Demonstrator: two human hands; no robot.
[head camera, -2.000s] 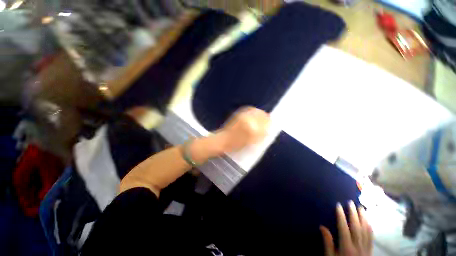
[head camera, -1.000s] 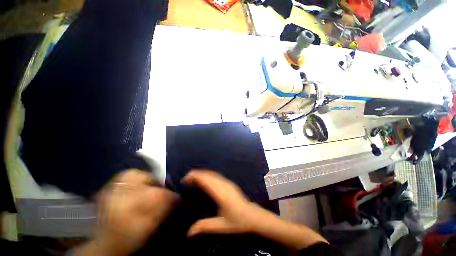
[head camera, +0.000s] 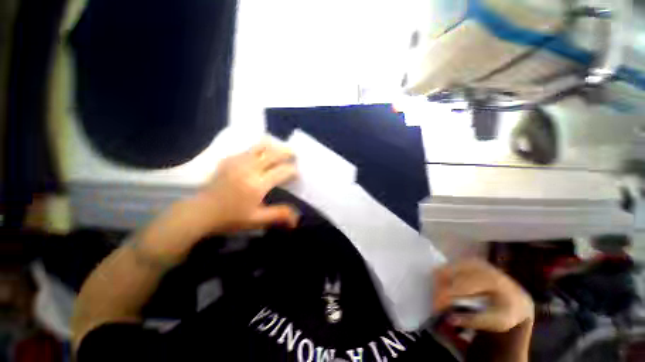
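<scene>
A white pocket piece (head camera: 364, 223) is stretched slantwise between my hands, over a dark panel (head camera: 346, 141) that lies on the table's front part. My left hand (head camera: 258, 187) holds the upper left end of the white cloth. My right hand (head camera: 481, 293) is at its lower right end, fingers closed around it and blurred. The dark panel's far edge lies just left of and below the machine's needle area.
A stack of dark cut pieces (head camera: 152, 78) with a rounded end lies on the white table at left. The sewing machine head (head camera: 495, 49) with a blue stripe stands at upper right. The table's front edge (head camera: 523, 215) runs across the view. Dark cloth hangs below it.
The white piece now shows between my hands, over the dark panel. My hands have moved apart, the right one towards the lower right. The view has shifted closer to the table front.
</scene>
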